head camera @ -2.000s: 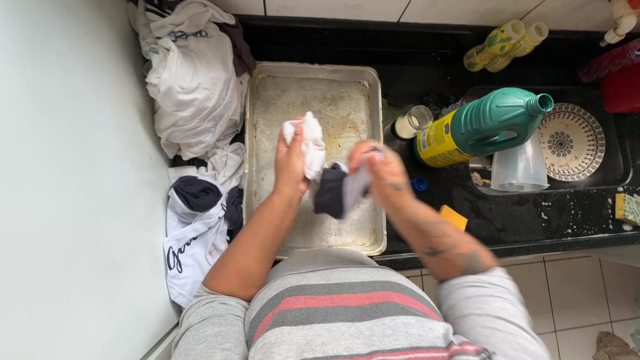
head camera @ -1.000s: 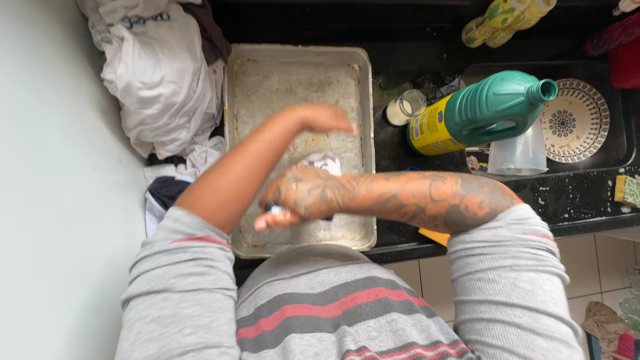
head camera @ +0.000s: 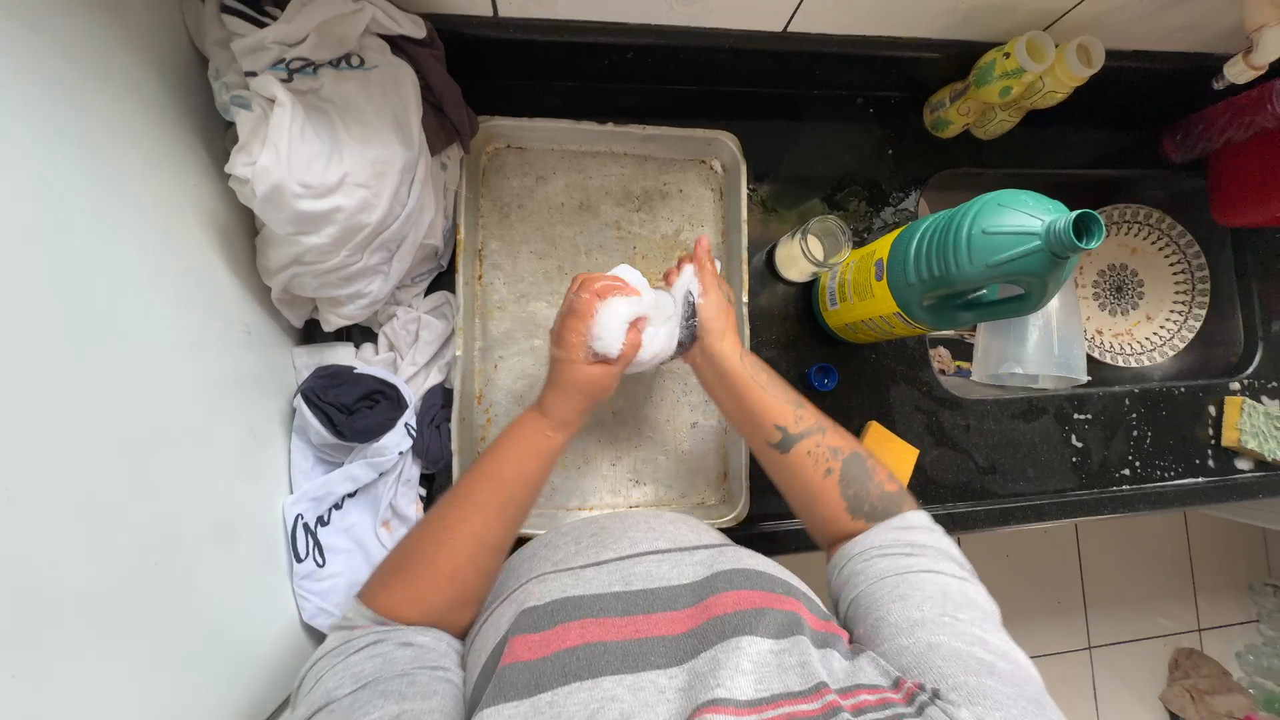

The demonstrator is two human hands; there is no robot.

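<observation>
A white cloth point(head camera: 650, 325) with a dark part, bunched into a wad, is between my hands above a worn metal baking tray point(head camera: 600, 455). My left hand point(head camera: 590, 340) is closed around its left side, thumb over the front. My right hand point(head camera: 712, 310) presses flat against the right side, by the dark part, with its fingers pointing up and its palm partly hidden. Right of the tray stand an open glass jar point(head camera: 812, 248) with pale contents and a green plastic bottle point(head camera: 985, 250) without a cap. A blue cap point(head camera: 822, 377) lies on the black countertop.
White clothes point(head camera: 340, 180) are heaped left of the tray, with a folded white and dark garment point(head camera: 345, 500) below. At right, the sink point(head camera: 1240, 300) holds a patterned plate point(head camera: 1145, 285) and a clear plastic container point(head camera: 1030, 340). A yellow sponge point(head camera: 890, 450) lies near the counter's edge.
The cloth is now bunched between both hands. My left hand has moved from over the tray onto the cloth's left side, and my right hand has moved to the right.
</observation>
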